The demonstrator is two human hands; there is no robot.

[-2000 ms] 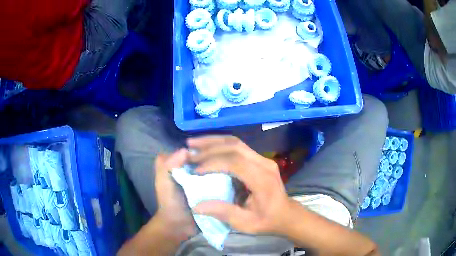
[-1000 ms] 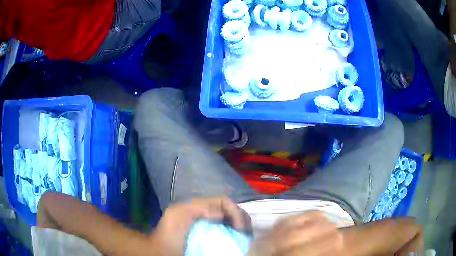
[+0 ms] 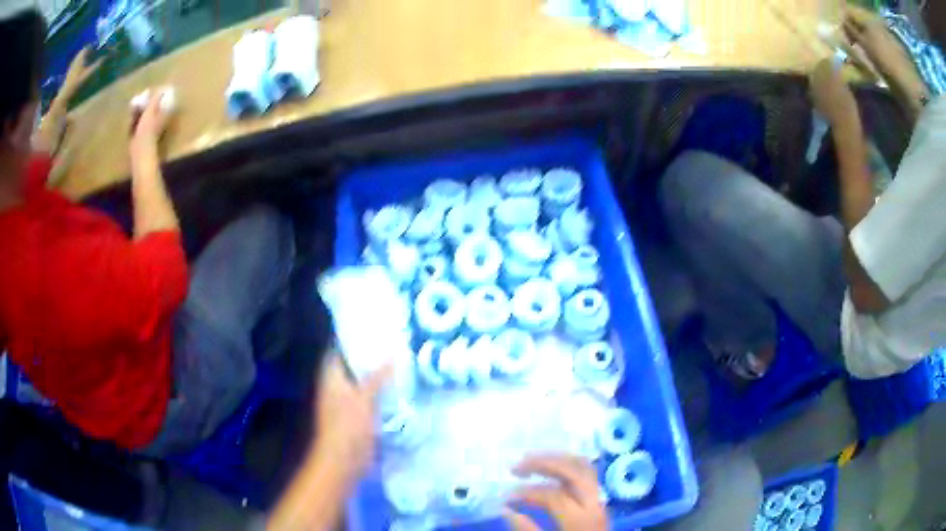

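Note:
My left hand [image 3: 351, 410] is shut on a pale blue-white housing [image 3: 365, 316], held upright over the left side of the large blue tote [image 3: 664, 415]. Whether a ridged part is joined to the housing cannot be told. My right hand [image 3: 562, 496] is low over the tote's near part, fingers apart, cut off by the bottom edge; nothing shows in it. Ridged round parts [image 3: 478, 259] fill the tote's far half, with a few along its right side. A glaring white liner sheet [image 3: 488, 415] lies in the near part.
Two pale housings [image 3: 295, 62] stand on the tan bench [image 3: 415, 47] beyond the tote, with a heap of pale-blue parts [image 3: 638, 16] further right. A person in red sits left, another in white right. A small blue tote with ridged parts [image 3: 790, 508] is low right; a blue tote edge [image 3: 62, 508] is low left.
The view has tilted up, bringing the bench in. My hands have parted and moved from my lap to over the tote, the left with the pale housing.

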